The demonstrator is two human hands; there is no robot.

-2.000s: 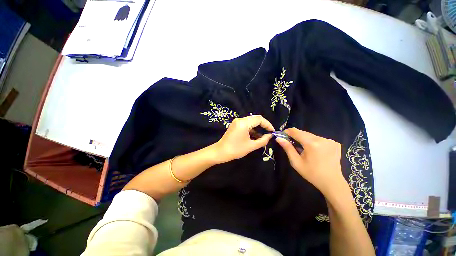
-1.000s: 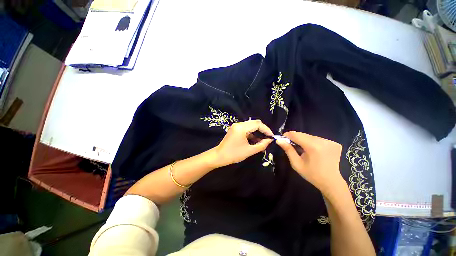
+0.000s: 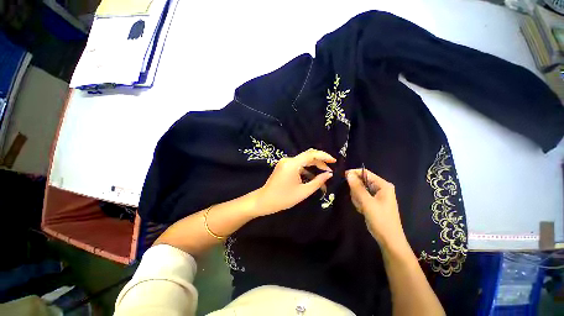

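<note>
The black garment [image 3: 297, 247] is spread on the white table, with its collar up and one sleeve stretched to the right. Cream-gold flower embroidery [image 3: 336, 106] shows on the chest and a scalloped band [image 3: 446, 216] at the right side. My left hand [image 3: 290, 182] pinches a fold of the cloth at centre chest between thumb and fingers. My right hand [image 3: 375, 200] is just right of it, fingertips closed together, with small dark snips [image 3: 365, 178] in it. Whether its fingertips also hold a thread is too small to tell.
A folder with white papers [image 3: 111, 46] lies at the table's upper left. An orange-red crate [image 3: 89, 225] is under the left edge, a blue crate [image 3: 507, 284] at lower right. A pale measuring strip [image 3: 504, 237] runs along the right table edge. Part of a fan shows top right.
My right hand has drawn apart from my left fingertips, and the snips now point up from it. My left hand stays on the cloth. The view has shifted slightly.
</note>
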